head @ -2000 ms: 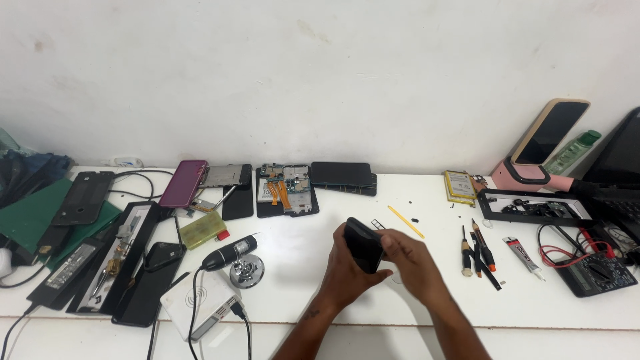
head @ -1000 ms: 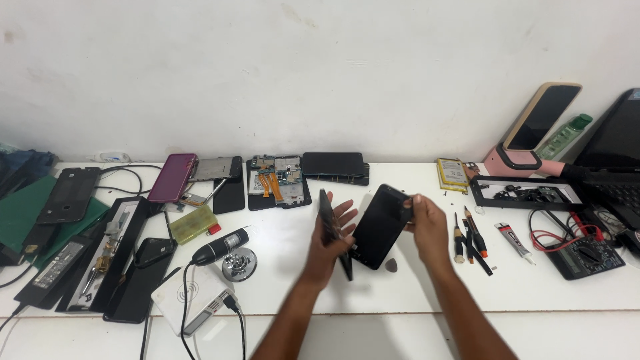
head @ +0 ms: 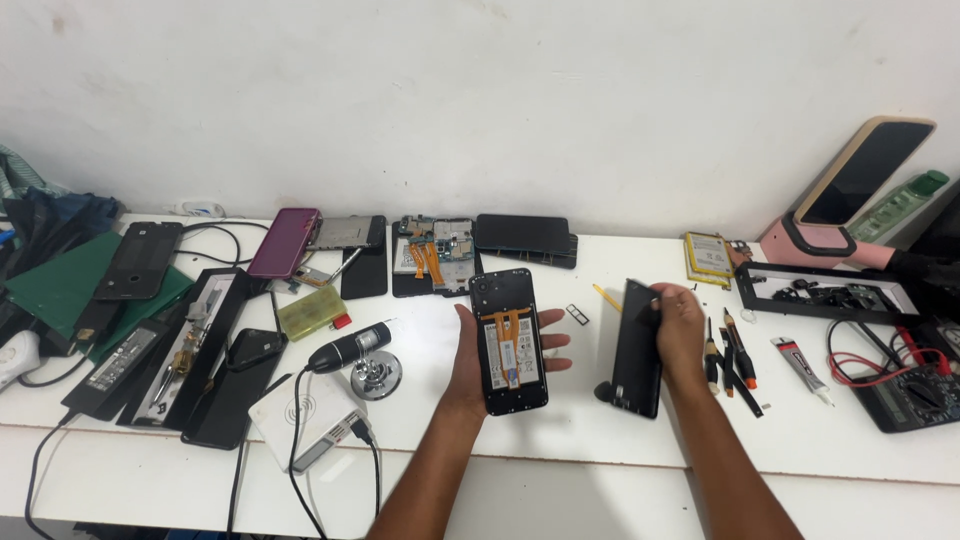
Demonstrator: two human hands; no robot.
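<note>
An opened smartphone body [head: 508, 343] lies on my left hand [head: 480, 360], its inner side up, with a white-labelled battery and orange flex cables showing. The fingers of that hand spread out behind it to the right. My right hand [head: 679, 337] grips a black phone back panel [head: 637, 349] by its upper right edge, tilted over the table. A small dark pick [head: 602, 391] is at the panel's lower left. Between the two phone parts, farther back, lie a SIM tray [head: 577, 314] and a yellow strip [head: 607, 297].
A USB microscope [head: 351, 347] and white box [head: 307, 420] stand left. Phone boards [head: 439, 251] and phones [head: 523, 233] line the back. Screwdrivers [head: 739, 352], a glue tube [head: 801, 369], a parts tray [head: 832, 292], a yellow battery [head: 707, 257] and a multimeter [head: 911, 397] lie right.
Two seconds ago both hands were together on the phone. Now the back panel is apart from it in my right hand, moved right, and the phone's inner side faces up in my left hand.
</note>
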